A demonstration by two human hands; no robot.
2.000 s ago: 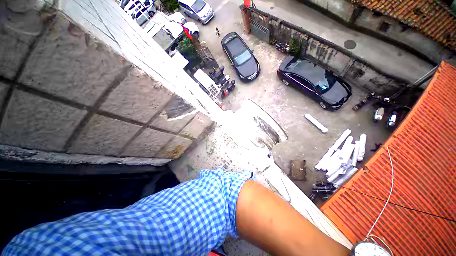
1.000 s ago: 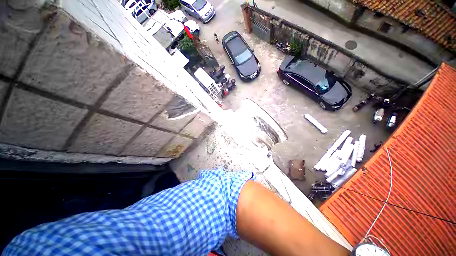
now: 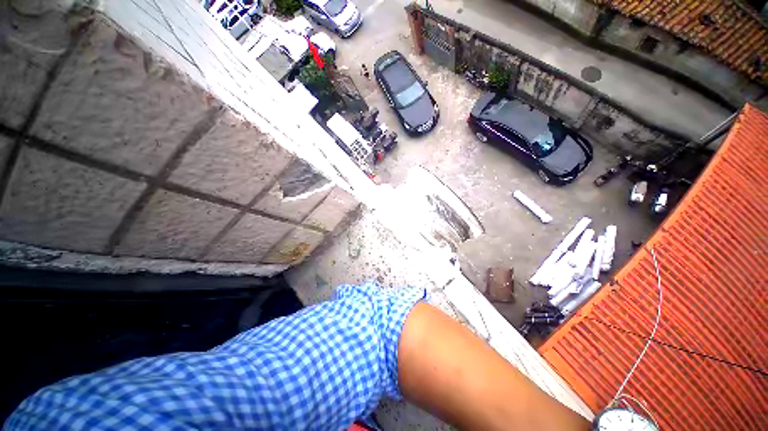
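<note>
One of my arms, in a blue-white checked sleeve [image 3: 278, 362], lies across the rough concrete ledge [image 3: 345, 257] and reaches to the lower right. A round white-faced wristwatch [image 3: 621, 420] is on its wrist, cut by the bottom edge. The hand beyond it is out of the picture. My other arm and hand are also out of view. A pale thin cable [image 3: 658, 316] loops over the orange corrugated roof [image 3: 703, 290] near the watch; what holds it cannot be seen.
Grey tiled wall [image 3: 101, 194] at left, over a dark opening [image 3: 126, 328]. Far below, a yard holds two dark cars [image 3: 407, 93], motorbikes [image 3: 637, 193], a pile of white rolls [image 3: 577, 261] and a brown flat piece [image 3: 499, 284]. A small red patch [image 3: 360, 427] shows at the bottom edge.
My arm and the view are nearly still. A tiny dark figure in the yard, left of the nearer dark car, has moved slightly down the picture.
</note>
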